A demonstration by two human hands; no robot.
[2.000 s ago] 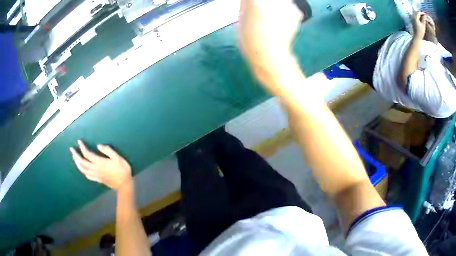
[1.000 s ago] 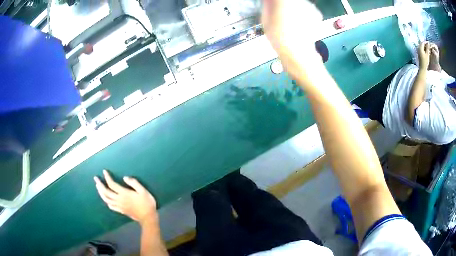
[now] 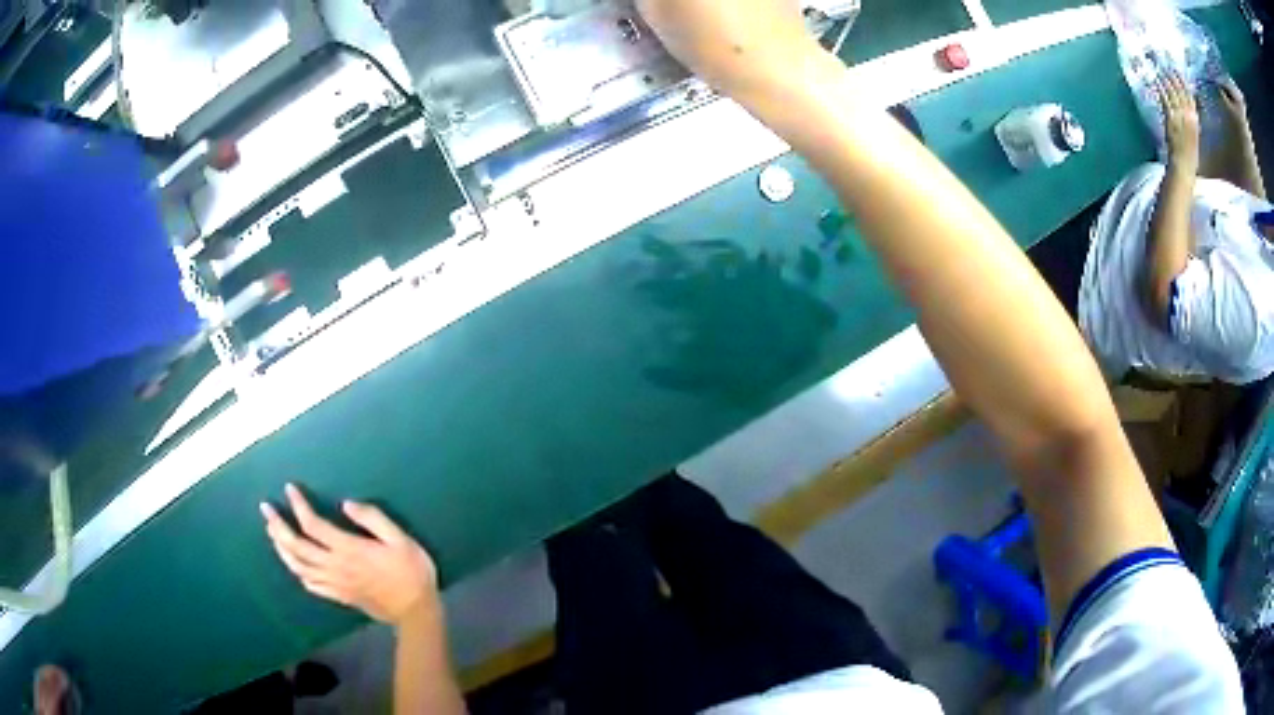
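My left hand (image 3: 356, 562) rests flat on the green worktop (image 3: 489, 419) at the lower left, fingers spread, holding nothing. My right arm reaches up and away over the worktop and the white rail. My right hand (image 3: 720, 35) is cut off by the top edge of the picture, over the metal fixture (image 3: 580, 63); its fingers and anything in them are hidden. A small pale disc (image 3: 775, 183) lies on the worktop beside my forearm. A dark wet-looking patch marks the green surface in the middle.
A white-silver bottle (image 3: 1037, 136) stands at the right. A dark round thing (image 3: 905, 122) lies partly behind my forearm. A red knob (image 3: 953, 56) sits on the white rail (image 3: 629, 207). A neighbouring person (image 3: 1188, 279) handles a clear plastic bag (image 3: 1167, 56). A blue stool (image 3: 995, 587) stands below.
My right hand has moved from over the green worktop up and left towards the fixture. The view has shifted, and more of the fixtures shows. My left hand stays flat on the worktop.
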